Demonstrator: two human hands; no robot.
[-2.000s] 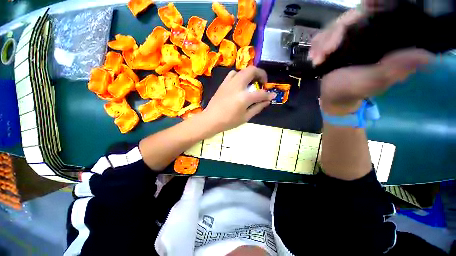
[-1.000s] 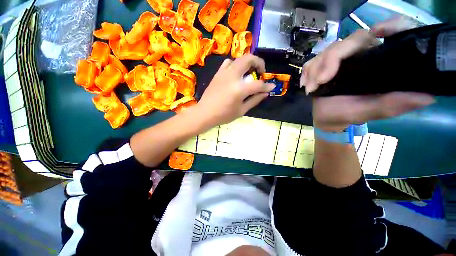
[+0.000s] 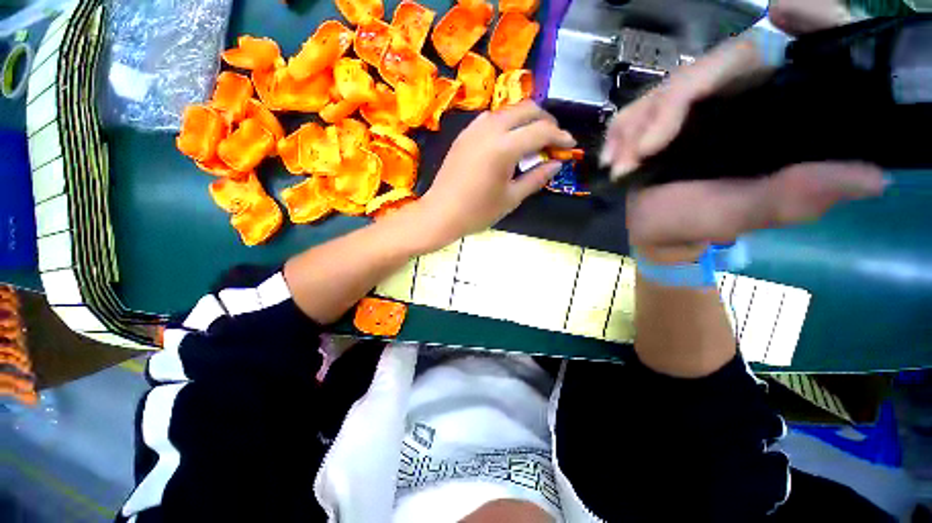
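Note:
My left hand (image 3: 485, 169) is at the black mat. Its fingers pinch a small orange housing (image 3: 564, 153) with a blue circuit board (image 3: 566, 179) and a white piece; the fingers hide part of them. My right hand (image 3: 731, 209), blurred, with a light-blue wrist band, is around the lower side of a thick black electric screwdriver (image 3: 777, 128). The screwdriver's narrow end points left towards the housing; its tip is not clear. Another blurred hand shape (image 3: 654, 117) lies along the screwdriver's upper side; whose it is I cannot tell.
Orange housings (image 3: 347, 153) lie heaped at left, with one single housing (image 3: 379, 317) near the front edge. A cream pad strip (image 3: 511, 281) runs before me. Stacked pad sheets (image 3: 61, 194) and a clear bag (image 3: 164, 72) lie far left. A metal mechanism (image 3: 649, 49) stands behind the mat.
The housing under my left fingers has tilted and shows less of its inside; my left fingers have shifted over it. The screwdriver and the hand shape above it have moved slightly.

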